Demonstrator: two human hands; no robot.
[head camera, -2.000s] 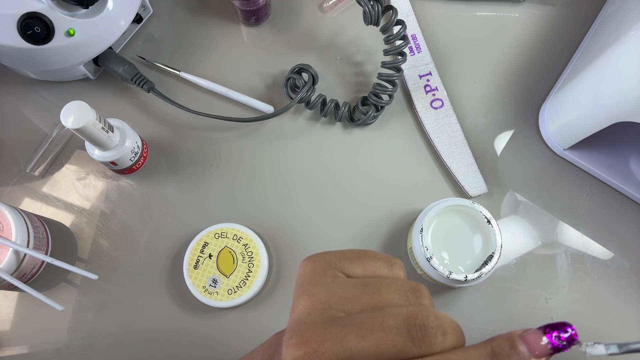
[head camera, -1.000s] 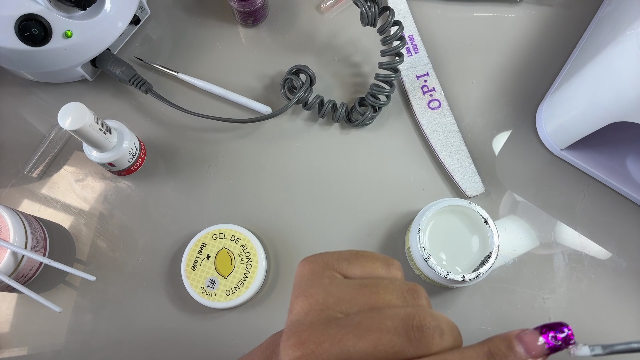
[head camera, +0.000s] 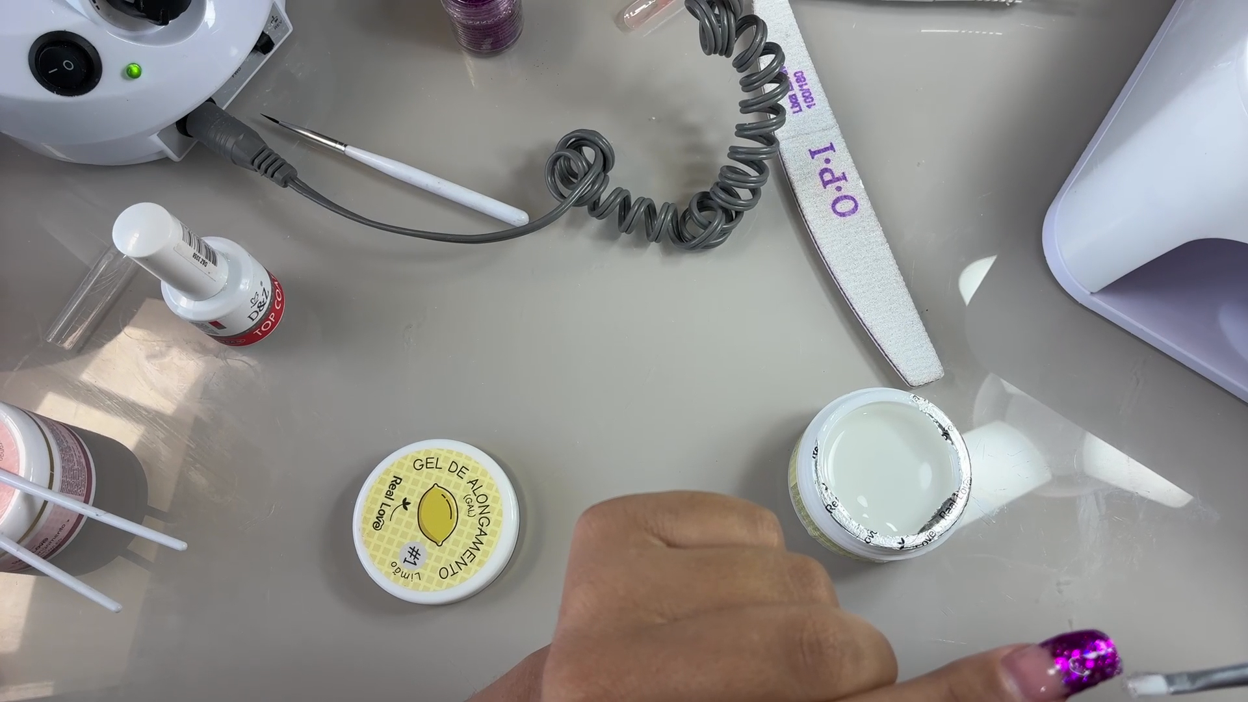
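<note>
My left hand (head camera: 712, 604) is at the bottom centre, back up and fingers curled, with nothing visible in it. One digit stretches right, its long nail (head camera: 1082, 660) covered in purple glitter. Just past the nail's end, a flat brush tip (head camera: 1150, 683) with a metal ferrule comes in from the right edge; my right hand is out of view. Above the left hand's knuckles, to the right, stands an open jar of whitish gel (head camera: 887, 473) with foil scraps around its rim. Its likely lid, a round yellow-labelled jar lid with a lemon picture (head camera: 436, 522), lies left of the hand.
A white nail-drill control unit (head camera: 127, 97) with a coiled grey cord (head camera: 682, 219), a fine liner brush (head camera: 429, 183), a top coat bottle (head camera: 219, 283), a nail file (head camera: 858, 224), a purple glitter jar (head camera: 483, 21), a pink jar under white sticks (head camera: 68, 487) and a white lamp housing (head camera: 1150, 166) surround the hand.
The brush tip has shifted slightly right, from against the nail's end a second ago to just off it. My left hand holds nearly the same pose.
</note>
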